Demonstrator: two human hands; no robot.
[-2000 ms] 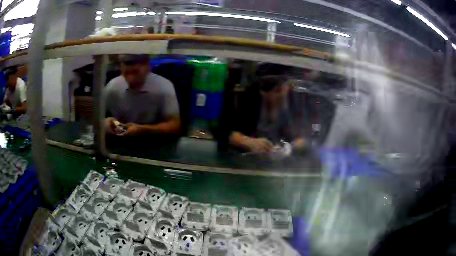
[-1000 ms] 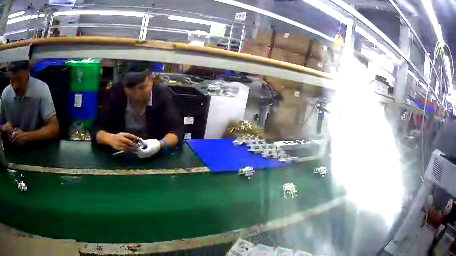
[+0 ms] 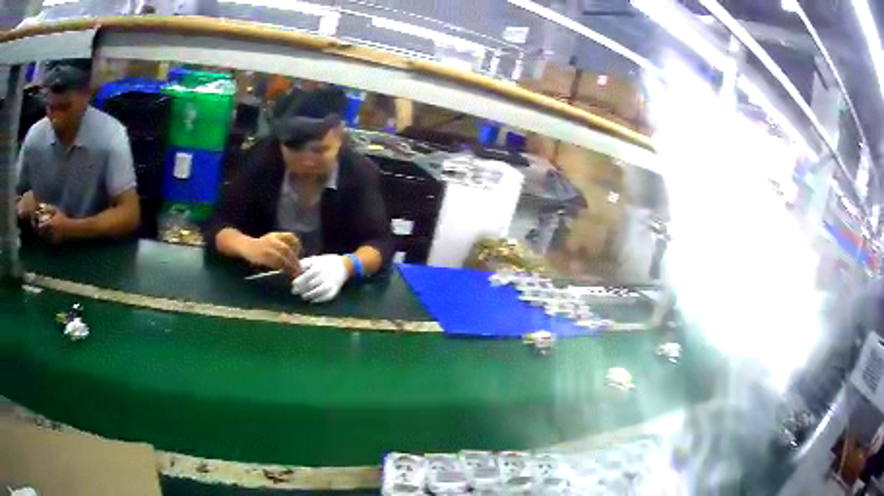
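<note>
Neither of my hands is in view. A row of white housings (image 3: 481,472) lies at the bottom edge, right of centre, cut off by the frame and washed out by glare on its right. Behind it runs the green conveyor belt (image 3: 262,387). Small white and metallic units lie scattered on the belt: one at the left (image 3: 76,327), one near the blue sheet (image 3: 540,340), and others to the right (image 3: 619,378).
A cardboard sheet (image 3: 78,455) lies at the lower left. Opposite, a dark-jacketed person with one white glove (image 3: 321,277) holds a thin pale stick; another sits at left. A blue sheet (image 3: 475,302) bears rows of units. A rail (image 3: 388,63) crosses above.
The view has swung right from the many rows of housings, then shifted slightly back left. The opposite workers now appear further right than one second ago, and more of the bottom housing row shows.
</note>
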